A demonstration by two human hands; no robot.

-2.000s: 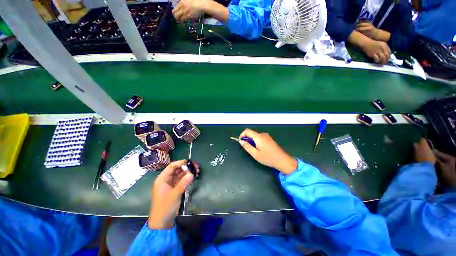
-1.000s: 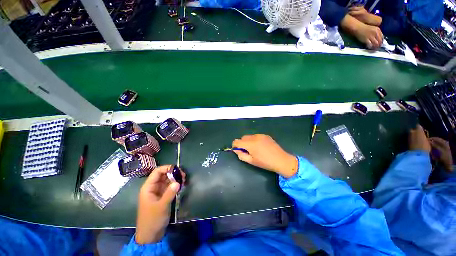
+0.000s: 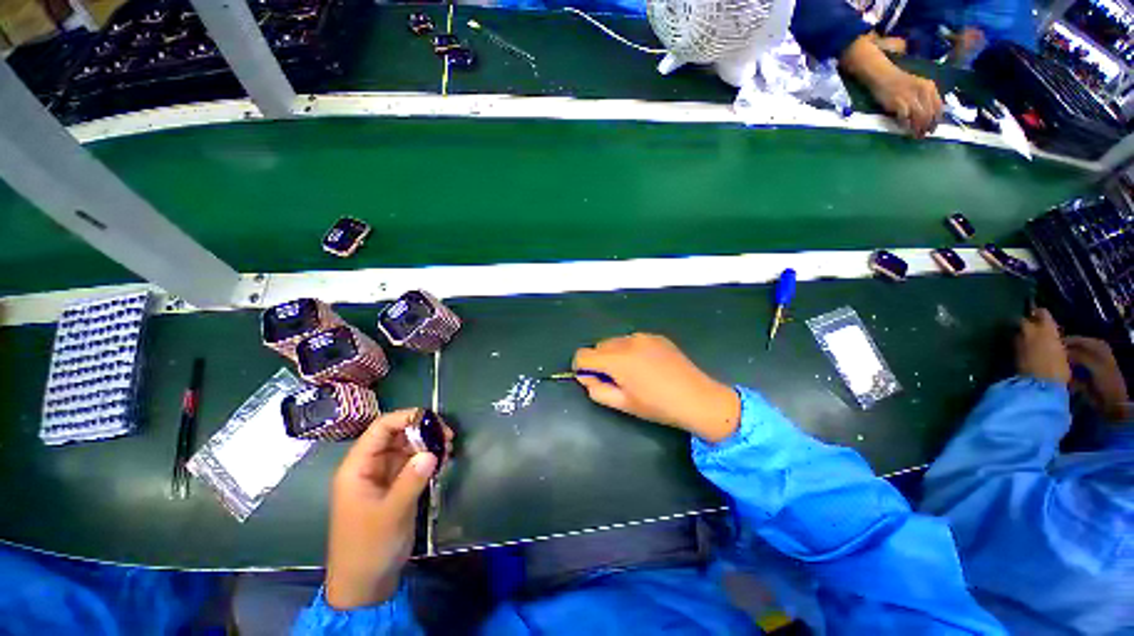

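My left hand (image 3: 379, 497) holds one smartwatch case (image 3: 428, 434) between thumb and fingers, tilted above the mat. My right hand (image 3: 640, 379) holds a precision screwdriver (image 3: 594, 375) with a dark-blue handle. Its thin shaft points left, its tip beside the loose heap of tiny silvery screws or pins (image 3: 515, 396) on the mat. The screwdriver's handle is mostly hidden in my fingers. Stacked watch housings (image 3: 340, 355) stand left of the heap, in several striped columns. Whether a screw is on the tip is too small to tell.
A blue-handled screwdriver (image 3: 782, 298) and a zip bag (image 3: 853, 357) lie at right. A second clear bag (image 3: 253, 445), black and red tweezers (image 3: 187, 425) and a white parts tray (image 3: 97, 367) lie at left. A white rail (image 3: 572, 276) borders the green belt (image 3: 560, 186). A neighbour's hands are at far right.
My right hand has brought the screwdriver from above right of the heap down beside it. My left hand still holds the case. The view has shifted; the yellow bin is out of view.
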